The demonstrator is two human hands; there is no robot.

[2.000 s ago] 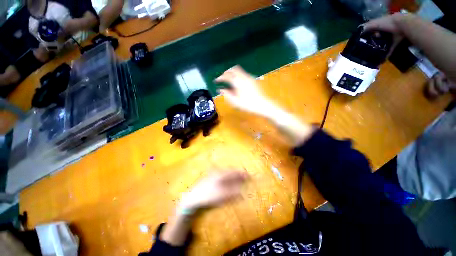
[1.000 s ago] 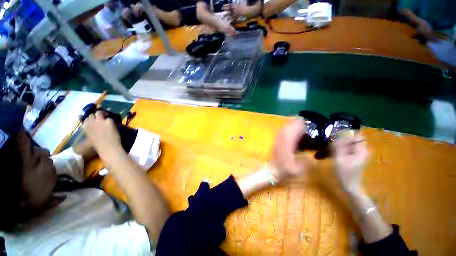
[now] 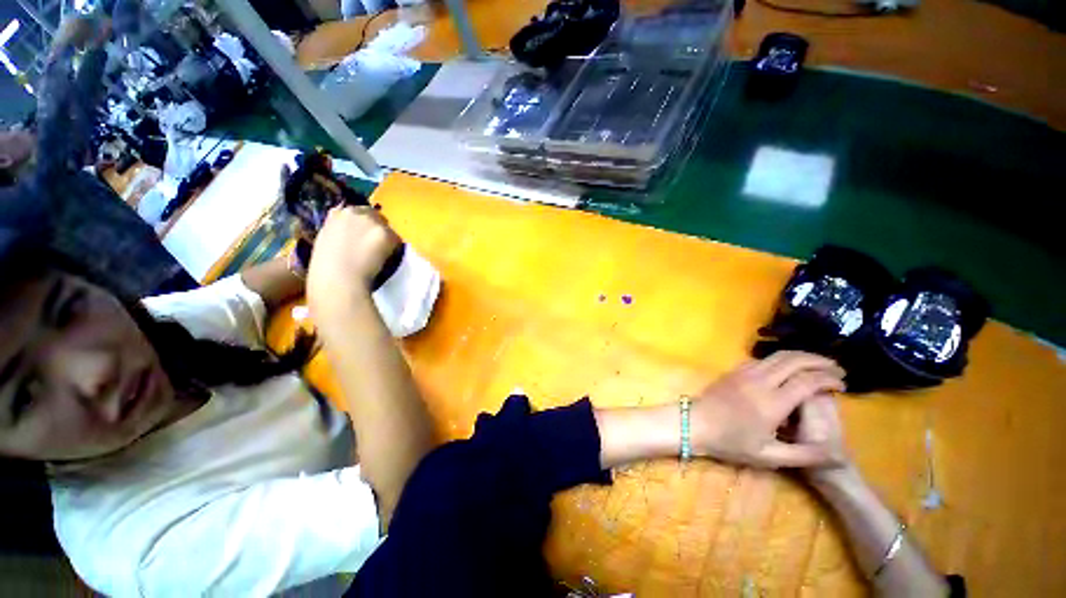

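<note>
Two black camera heads with silvery faces, the first (image 3: 828,301) and the second (image 3: 921,331), stand side by side on the orange-yellow bench (image 3: 701,275) near the green strip. My left hand (image 3: 748,411), with a beaded bracelet, lies over my right hand (image 3: 824,442), just in front of the heads. The left fingers are together and curled over the right hand, with nothing seen in them. My right hand, with a thin metal bracelet, is mostly hidden under the left, so its fingers cannot be read.
A person (image 3: 222,467) sits at my left, handling a white and black camera body (image 3: 412,292). Stacked clear trays (image 3: 608,117) lie beyond the bench edge, with black parts (image 3: 567,29) behind. Another black part (image 3: 779,61) stands on the green strip's far side.
My hands have come together, left over right. The view has shifted, so the heads and trays sit further right in the picture and the neighbour's face now shows.
</note>
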